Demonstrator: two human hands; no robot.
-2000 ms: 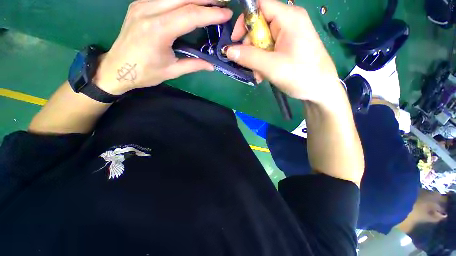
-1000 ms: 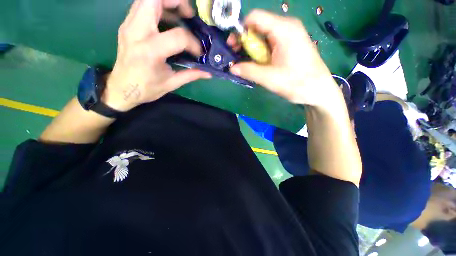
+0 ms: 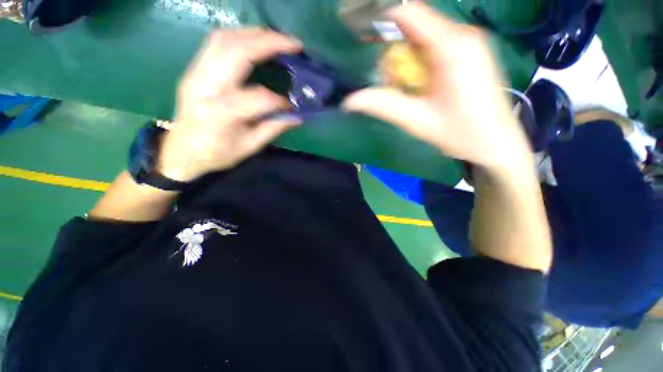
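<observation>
My left hand (image 3: 225, 105) holds a dark glossy moulded housing (image 3: 311, 89) between thumb and fingers above the green bench (image 3: 123, 65). The housing is blurred and its recess cannot be made out. My right hand (image 3: 451, 91) is shut on a mallet, with the yellowish handle (image 3: 406, 67) in the palm and the blurred head (image 3: 367, 16) at the top edge. My right thumb tip is at the right end of the housing; whether it touches is unclear.
Dark assemblies with curved bands (image 3: 571, 33) lie at the upper right by a white sheet (image 3: 592, 80). A person in dark blue (image 3: 603, 225) is at the right. A dark rounded part (image 3: 58, 14) and a clear plastic bag (image 3: 196, 10) show at the upper left.
The housing has turned in my left hand, and its round fastener spots no longer show. My right hand and the mallet have moved slightly right. The view has shifted, showing more bench at left.
</observation>
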